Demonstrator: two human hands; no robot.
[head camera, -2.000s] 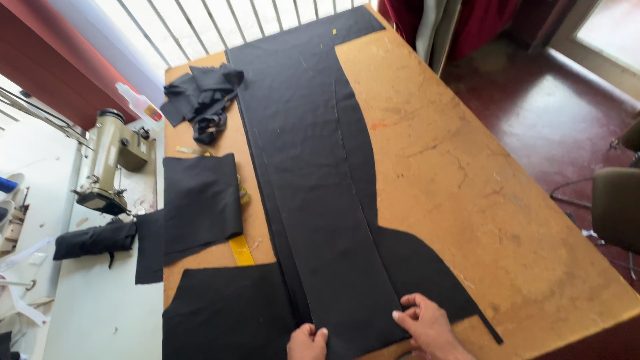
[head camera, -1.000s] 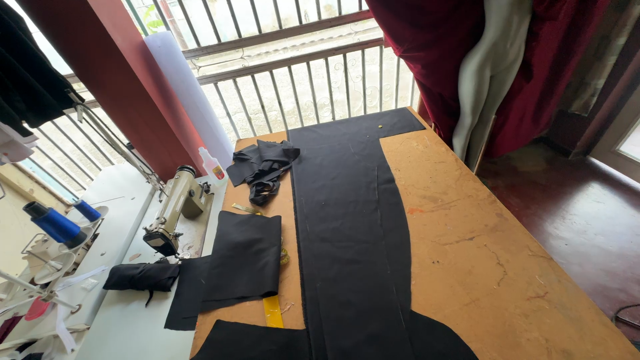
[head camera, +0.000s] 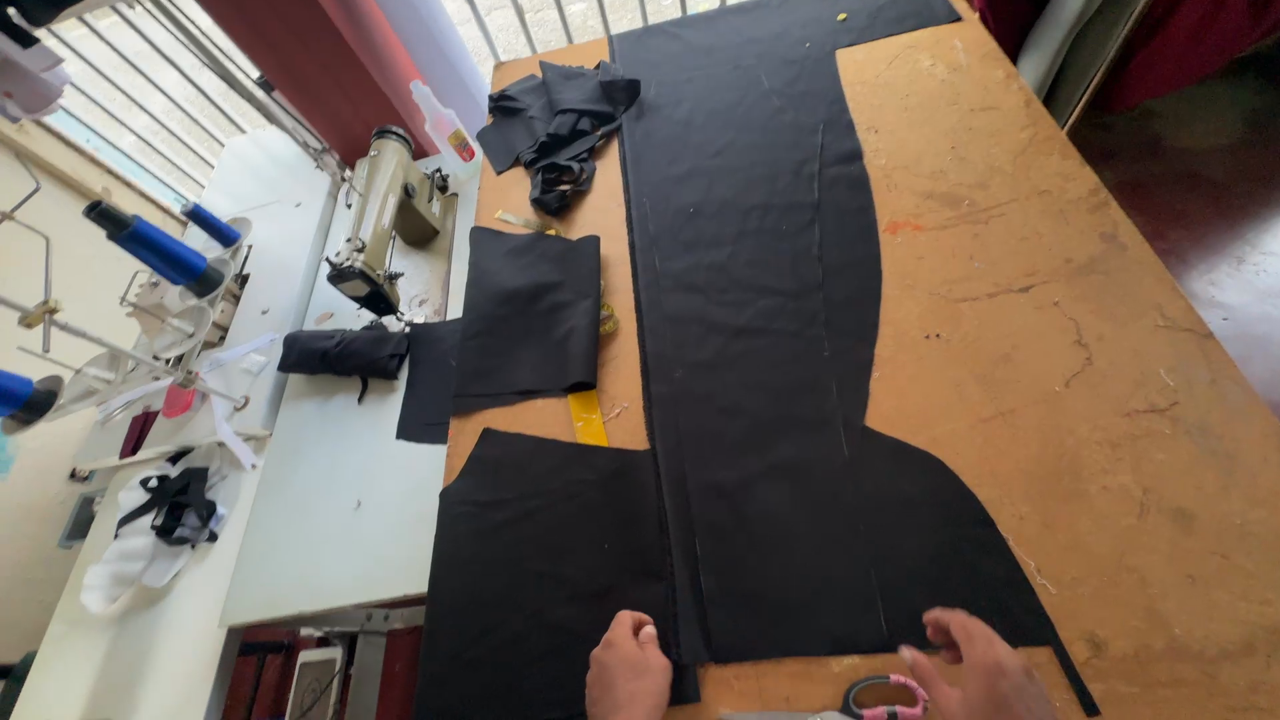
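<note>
A long piece of black fabric with pale chalk lines and a curved right edge lies flat on the wooden table. At its near end, my left hand rests with curled fingers by the fabric's left edge; whether it pinches cloth cannot be told. My right hand is over the lower right edge, thumb and fingers apart, holding nothing. Beside it lie scissors with pink-wrapped handles, partly out of frame. Another black piece lies at left, with a folded black piece above it and a yellow strip under that.
Crumpled black scraps lie at the table's far left. Left of the wooden table is a sewing machine on a white table, with a rolled black cloth and a plastic bottle. Blue thread cones stand farther left.
Two seconds ago both hands were on the near end of the fabric; one second ago neither was in view. Now both show, the right one with its fingers apart near the scissors. The view tilted up, then down.
</note>
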